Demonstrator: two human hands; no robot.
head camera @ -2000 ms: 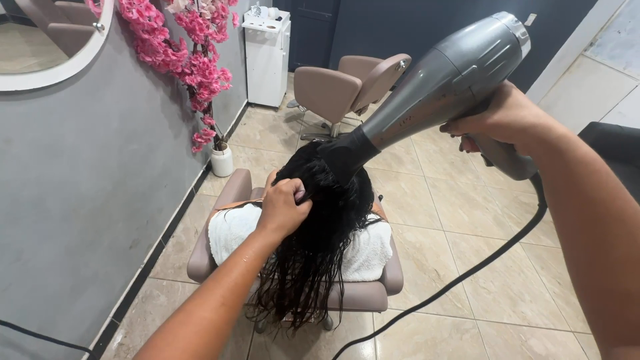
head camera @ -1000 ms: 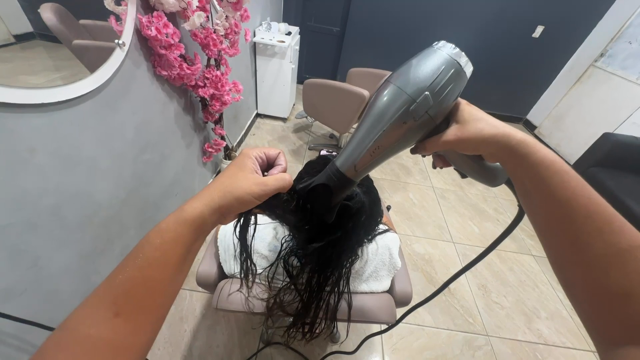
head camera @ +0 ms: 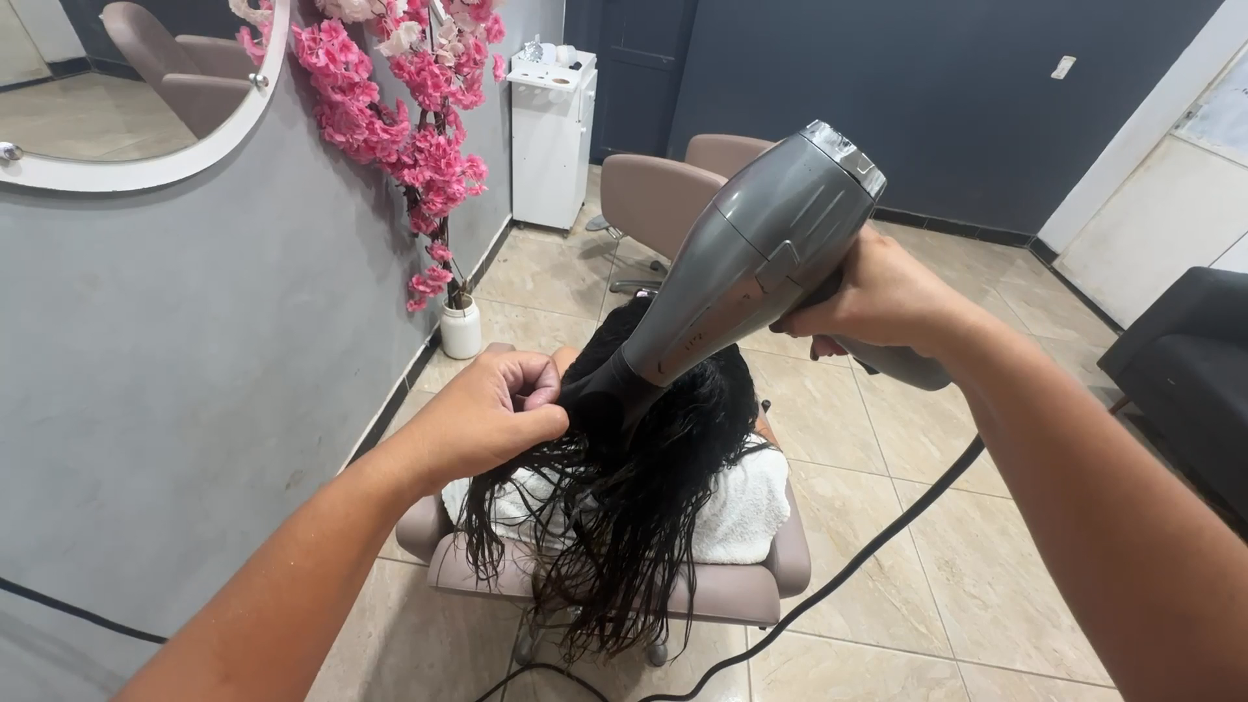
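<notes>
My right hand (head camera: 868, 297) grips the handle of a grey hair dryer (head camera: 756, 249), whose black nozzle (head camera: 609, 395) points down and left at the hair. Long, dark, wet-looking hair (head camera: 673, 468) hangs over the back of a seated person, who faces away from me. Just left of the nozzle, my left hand (head camera: 502, 405) has its fingers curled and holds a lock of this hair out to the side. A white towel (head camera: 746, 507) covers the person's shoulders and the top of the salon chair (head camera: 702, 593).
The dryer's black cord (head camera: 858, 561) runs down to the floor. A round mirror (head camera: 210, 166) hangs on the left wall, near pink artificial blossoms (head camera: 444, 171) in a white vase (head camera: 460, 328). Behind are a white trolley cabinet (head camera: 551, 146) and an unoccupied salon chair (head camera: 658, 200); a dark armchair (head camera: 1185, 380) stands right.
My left hand has moved off the back of the head to its left side, drawing a lock outward. The dryer has shifted too, its nozzle now beside that hand.
</notes>
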